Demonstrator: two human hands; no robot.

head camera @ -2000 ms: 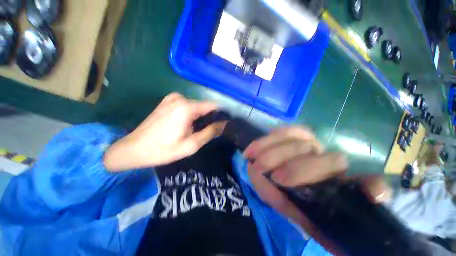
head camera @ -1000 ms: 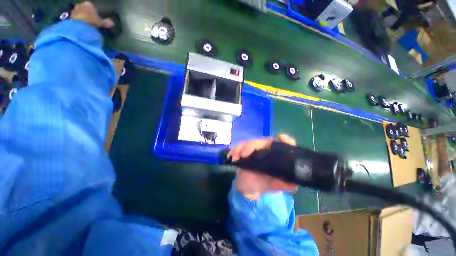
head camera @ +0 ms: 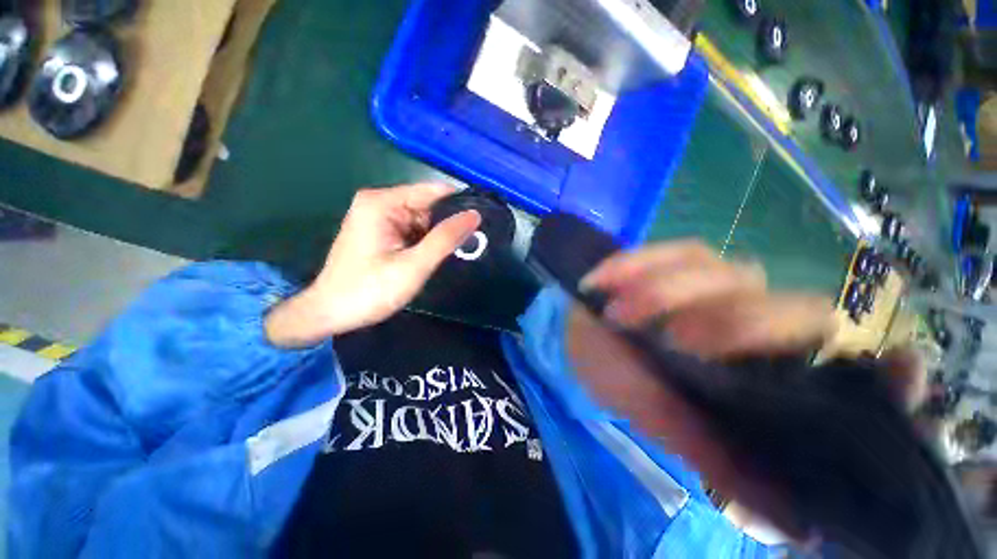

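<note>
My left hand (head camera: pixel 377 262) holds a round black unit (head camera: pixel 477 226) with a white ring mark, thumb on its face, just below the blue tray. My right hand (head camera: pixel 700 311) is blurred and grips the thick black electric screwdriver (head camera: pixel 765 426). Its nose points at the unit from the right, a short gap away. The bit and any screw cannot be made out. The screw feeder (head camera: pixel 612 44) stands in the blue plastic tray (head camera: pixel 437 137), with its metal pick-up head (head camera: pixel 555 96) over a white sheet (head camera: pixel 497 68).
A cardboard sheet (head camera: pixel 142 131) with black units lies at the upper left. A lane with spaced black units (head camera: pixel 807 96) runs down the right, edged by a yellow and blue strip (head camera: pixel 754 104). Another cardboard sheet (head camera: pixel 891 300) with units is at far right.
A second ago my left hand was at the far upper left by the lane; now it holds a unit in front of me. The screwdriver has come nearer the camera, and the view has turned.
</note>
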